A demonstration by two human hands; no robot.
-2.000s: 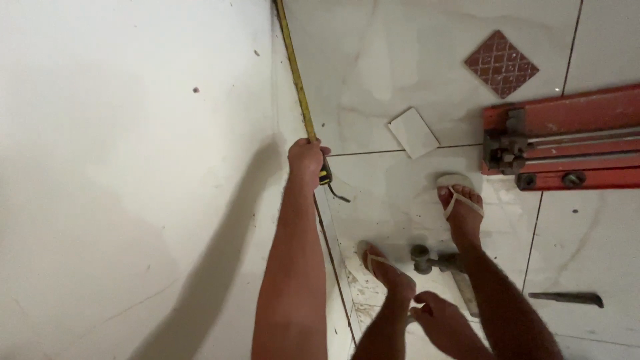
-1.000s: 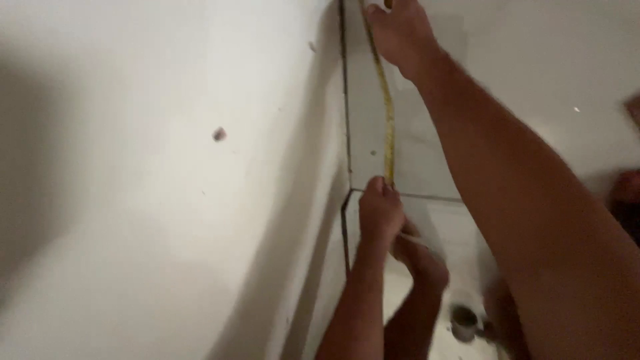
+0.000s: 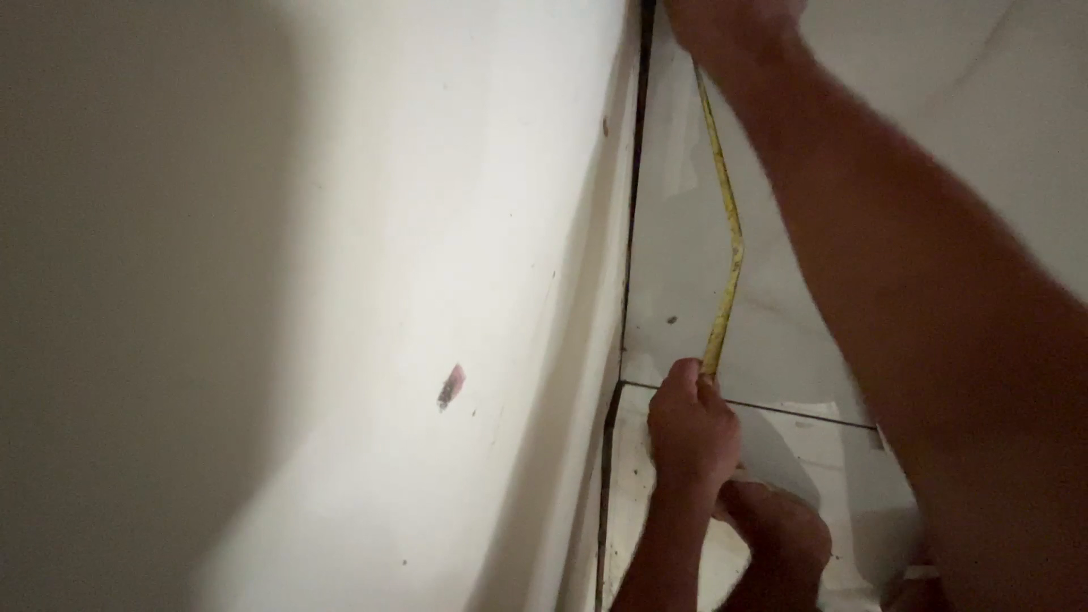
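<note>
A yellow tape measure blade (image 3: 722,191) runs with a slight bend over the pale floor tiles (image 3: 782,331), close to the wall edge. My left hand (image 3: 693,421), low in the view, is closed around its lower end; the tape's case is not visible. My right hand (image 3: 739,21) is at the top edge, its forearm crossing from the lower right. The blade goes up beneath this hand, whose fingers are cut off or hidden, so its grip cannot be told.
A white wall (image 3: 382,255) with a chipped mark (image 3: 451,387) fills the left side. A dark gap (image 3: 633,204) runs between wall and tiles. Below my left hand, a bare foot (image 3: 778,527) is partly visible. A dark tile joint (image 3: 799,412) crosses the floor.
Two seconds ago my left hand held the tape measure near the wall and my right hand was by the feet; my right hand has since moved up along the blade. The view has shifted closer.
</note>
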